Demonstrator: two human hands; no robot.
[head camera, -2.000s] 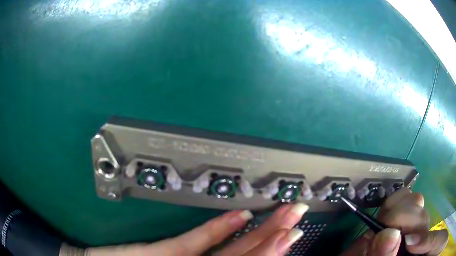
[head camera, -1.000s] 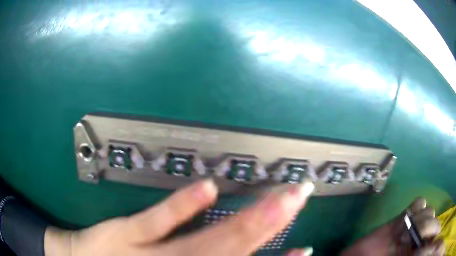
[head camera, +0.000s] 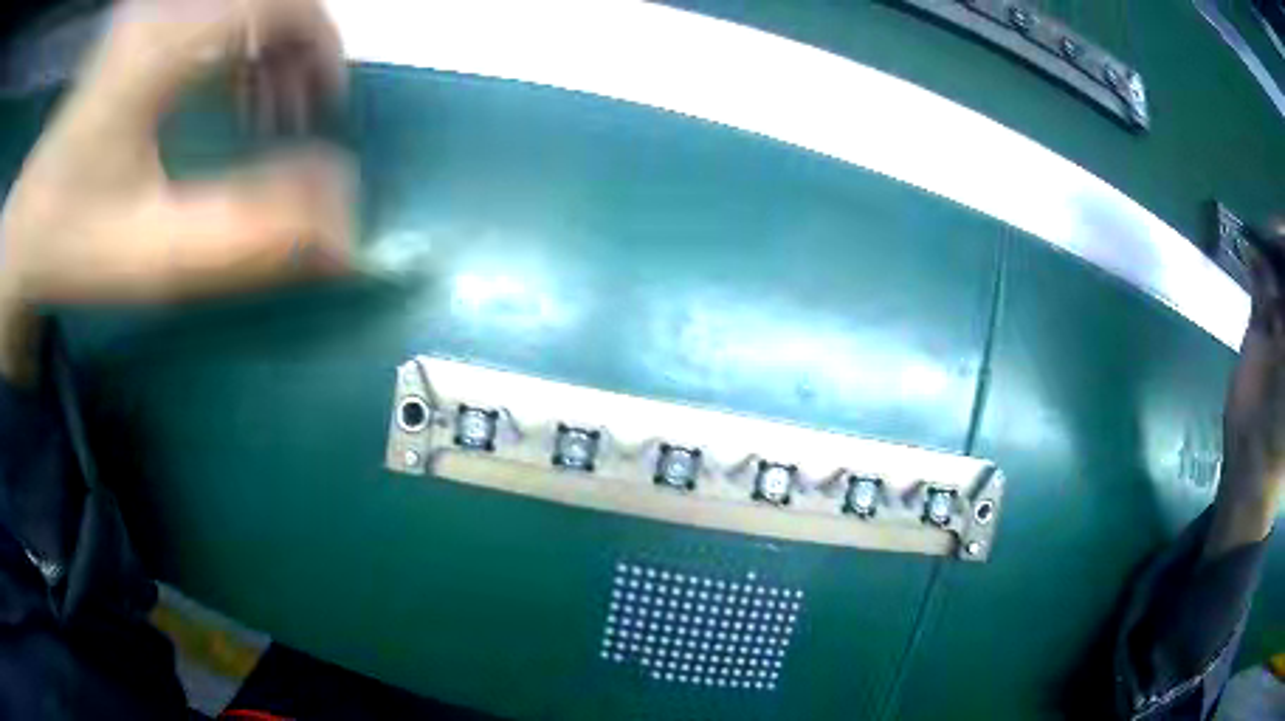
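A grey metal fixture bar (head camera: 705, 513) lies on the green bench with small round components in its row of seats. A dot-grid sheet (head camera: 700, 625) lies below it, clear of the bar. My left hand (head camera: 197, 183) is raised at the upper left, blurred, with thumb and fingers apart and nothing visible in it. My right hand (head camera: 1261, 317) is dark, blurred and cut off at the right edge. It overlaps the end of another fixture bar (head camera: 1234, 242); its grip is unclear. No tweezers are visible.
A wide white strip (head camera: 846, 120) crosses beyond the fixture. Another fixture bar (head camera: 1050, 54) lies on the darker green surface past it. A bench seam (head camera: 986, 338) runs behind the near bar's right end. Yellow-marked floor (head camera: 212, 641) shows at lower left.
My left hand has left the fixture and moved up and left. My right hand, earlier with tweezers, is now at the right edge. The view has shifted, uncovering the dot-grid sheet and farther bars.
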